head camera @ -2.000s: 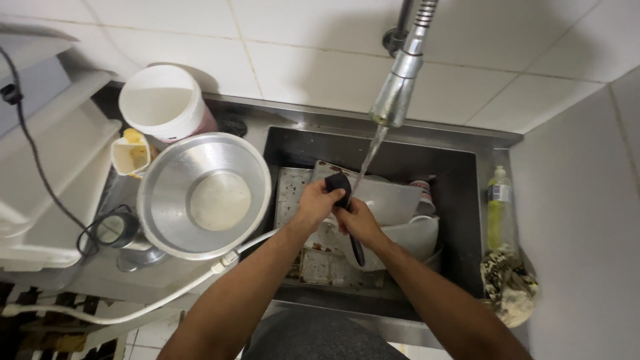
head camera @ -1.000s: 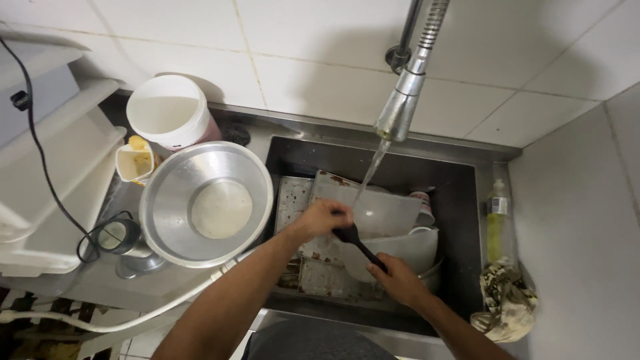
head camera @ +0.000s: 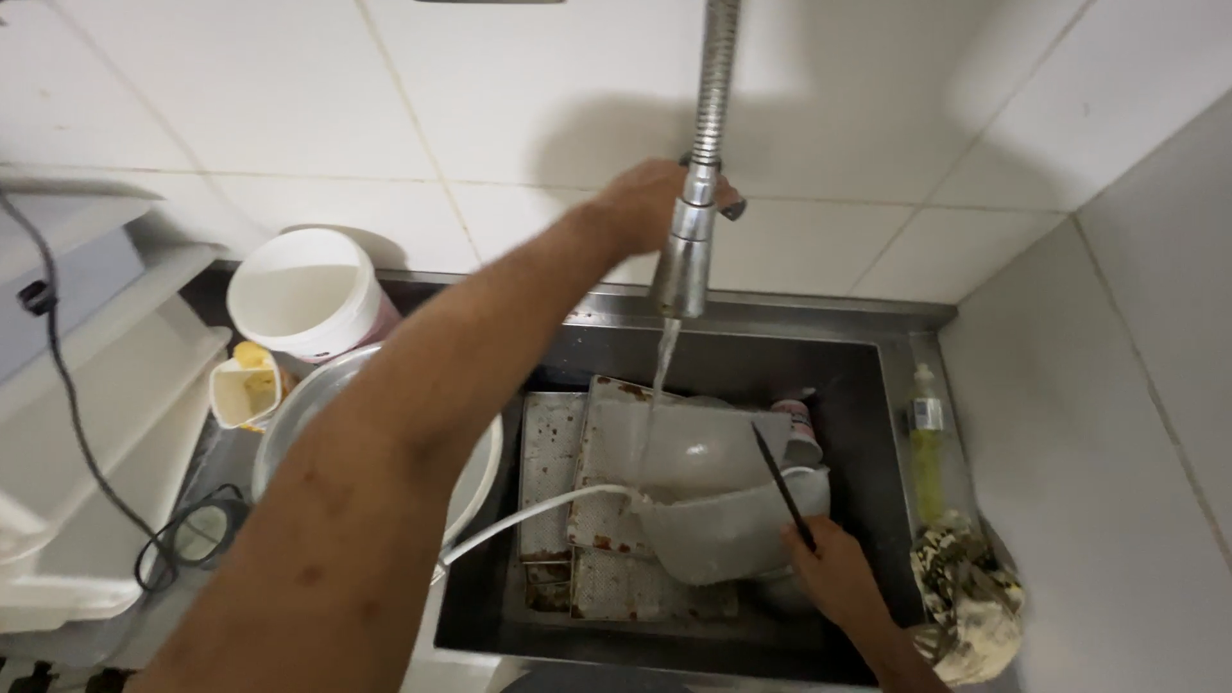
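Observation:
My left hand (head camera: pixel 664 202) reaches up to the wall behind the chrome spray faucet (head camera: pixel 685 250), at a tap lever (head camera: pixel 733 208); the faucet hides most of its fingers. Water runs from the nozzle into the sink (head camera: pixel 895 452). Over the right part of the sink, my right hand (head camera: pixel 833 568) grips a thin black utensil (head camera: pixel 784 486), its far end pointing up and left. Below it lie a translucent plastic container (head camera: pixel 736 539), stained perforated metal trays (head camera: pixel 551 452) and a pinkish cup (head camera: pixel 799 428). A white hose (head camera: pixel 549 502) reaches into the sink.
Left of the sink stand a metal basin (head camera: pixel 481 472), partly behind my left arm, a white bucket (head camera: pixel 303 294), a small container with a yellow sponge (head camera: pixel 252 385) and a black cable (head camera: pixel 72 423). A bottle of yellow-green liquid (head camera: pixel 926 452) and a crumpled cloth (head camera: pixel 967 597) are at the right.
My left hand has left the black utensil and moved up to the wall behind the faucet. My right hand still holds the utensil, now further right. The water keeps running.

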